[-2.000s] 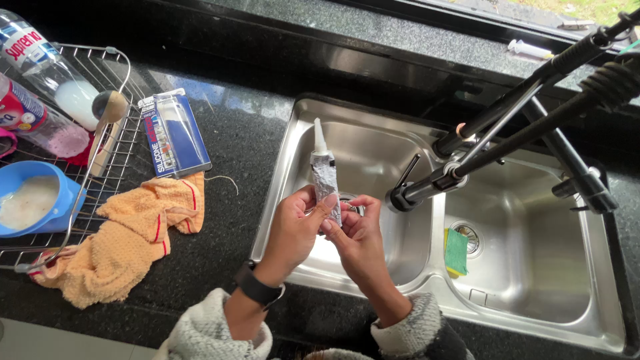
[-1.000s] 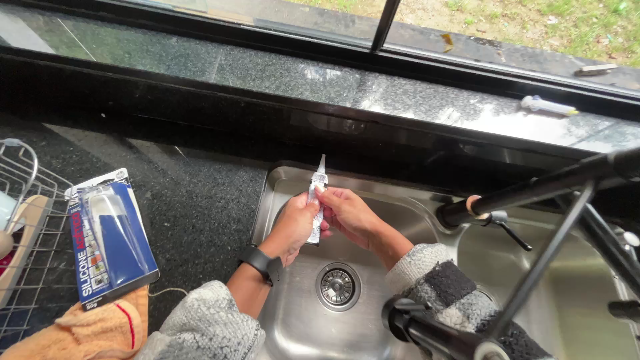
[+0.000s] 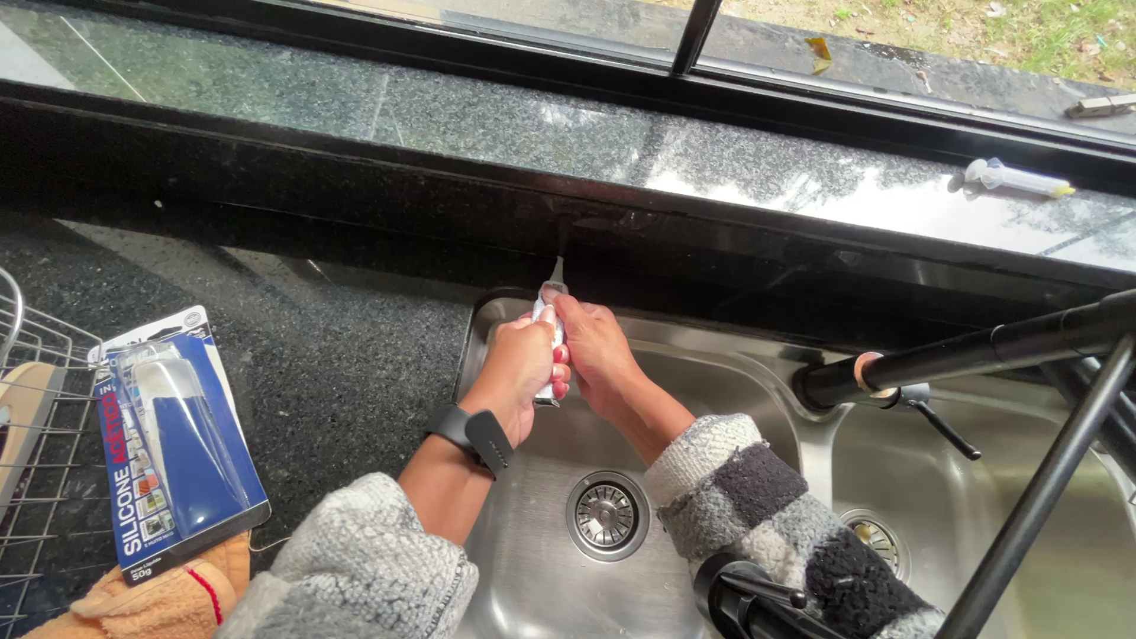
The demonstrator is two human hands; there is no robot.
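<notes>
Both hands grip a tube of silicone sealant over the back edge of the left sink bowl. Its clear tapered nozzle points up, close to the joint where the black granite counter meets the upstand. My left hand, with a dark band on the wrist, closes round the tube body from the left. My right hand holds it from the right near the nozzle's base. Red-painted fingertips show between the hands. An empty blister pack with a blue card lies on the counter at the left.
Below the hands is a stainless steel double sink. A black faucet crosses the right side. A wire dish rack and an orange cloth are at the left. A plastic syringe lies on the granite window ledge.
The tube, gripped by both hands, has moved from over the left bowl towards the upstand behind the sink. The view has shifted towards the window.
</notes>
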